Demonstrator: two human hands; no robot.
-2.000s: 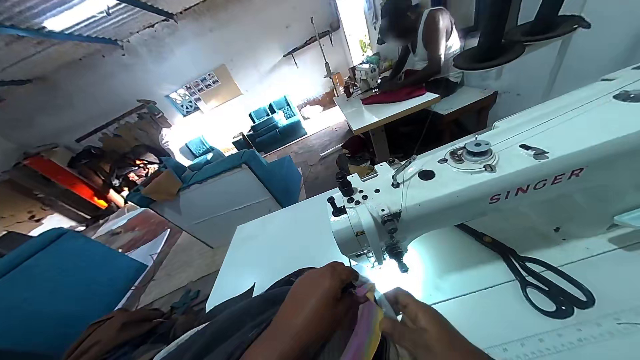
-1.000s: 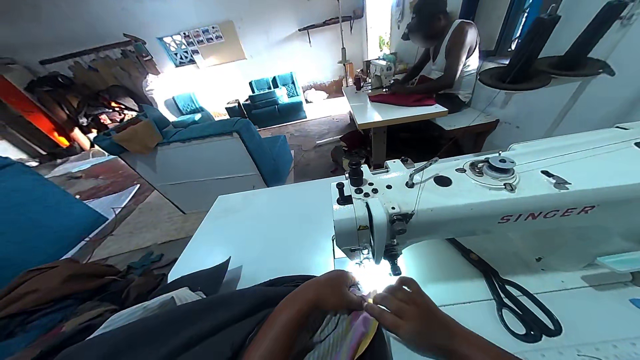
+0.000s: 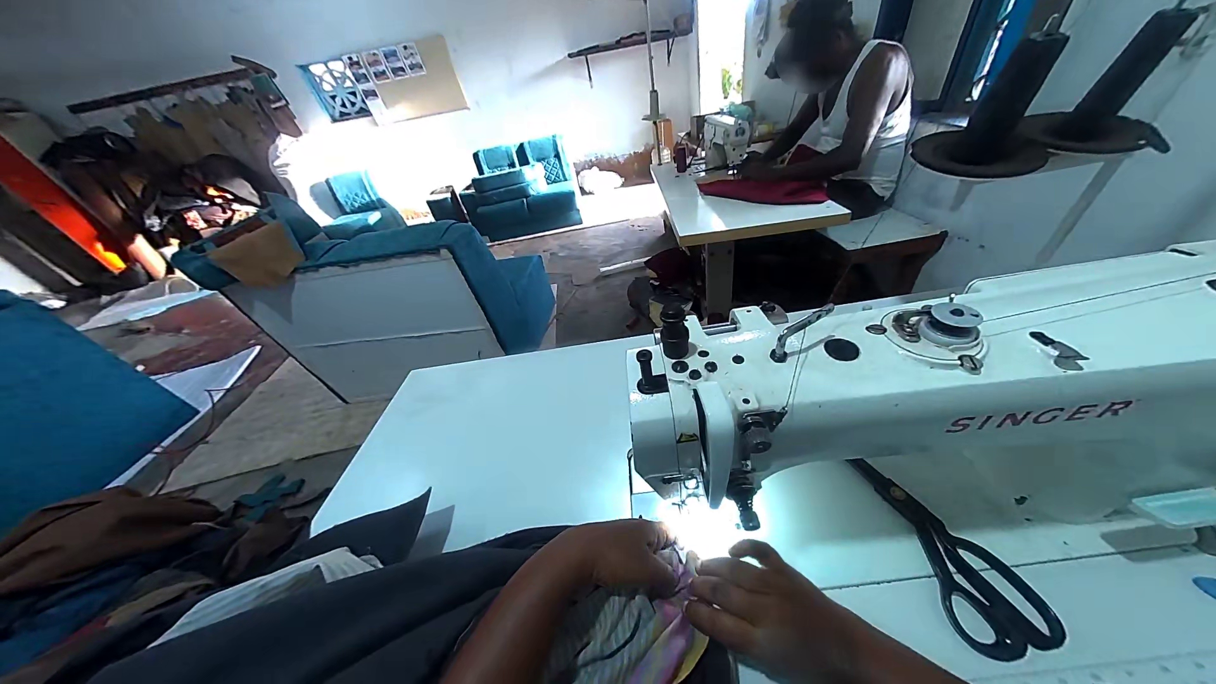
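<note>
A white Singer sewing machine (image 3: 883, 408) has its lamp shining on the needle area, where glare hides the needle and presser foot. Just below it, my left hand (image 3: 622, 560) grips a bunched edge of pink, yellow and striped fabric (image 3: 665, 632). Facing it from the right, my right hand (image 3: 750, 598) pinches the same edge, its fingertips close to those of the left. Dark cloth (image 3: 380, 608) spreads from under my left forearm to the left. Black-handled scissors (image 3: 959, 560) lie on the white machine table (image 3: 494, 427), right of my right hand.
Piled garments (image 3: 104, 560) lie at lower left. Beyond the table stand a teal sofa (image 3: 380, 294) and teal armchairs (image 3: 522, 195). At the back right, a person (image 3: 855, 114) sits at another sewing machine (image 3: 727, 138) with red cloth (image 3: 769, 188). Black thread cones (image 3: 1007, 100) stand at upper right.
The view has turned since two seconds ago. Both hands stay on the fabric below the needle area, and their fingertips have shifted slightly on its edge.
</note>
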